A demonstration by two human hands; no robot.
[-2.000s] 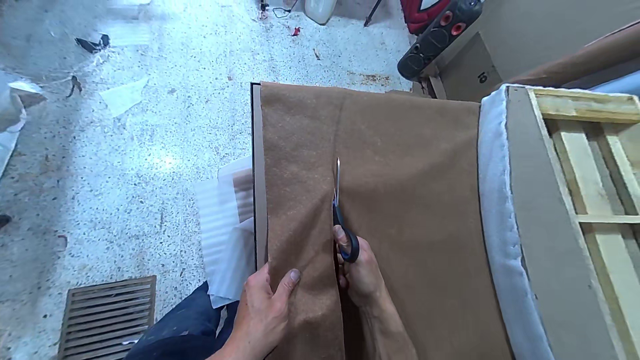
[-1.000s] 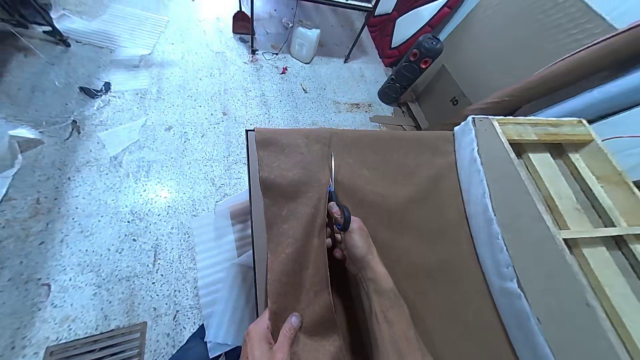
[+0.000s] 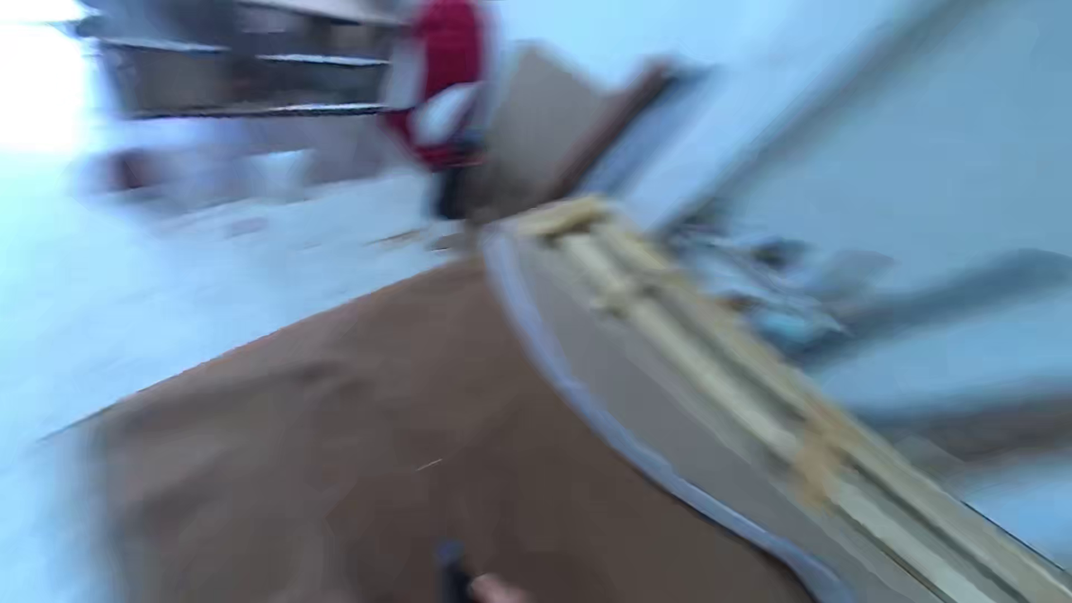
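The view is strongly blurred. Brown upholstery fabric (image 3: 402, 377) lies spread across the lower left and middle. At the bottom edge a small part of my right hand (image 3: 496, 589) shows beside the dark blue handle of the scissors (image 3: 453, 569), over the fabric; how the fingers sit on it is cut off by the frame. My left hand is out of view. Right of the fabric lies a wooden frame (image 3: 695, 343) with a grey board side (image 3: 603, 360) and white padding (image 3: 578, 394) along its edge.
A shelf (image 3: 251, 109) stands at the back left, with a red and white item (image 3: 444, 75) beside it. Rolls of material (image 3: 615, 126) and a cardboard sheet (image 3: 536, 117) lean behind the frame. Blurred clutter (image 3: 787, 310) lies right of the frame. Pale floor (image 3: 167, 276) shows at left.
The view has swung up and to the right. My left hand, seen on the fabric before, has left the view. My right hand and the scissors now show only at the bottom edge.
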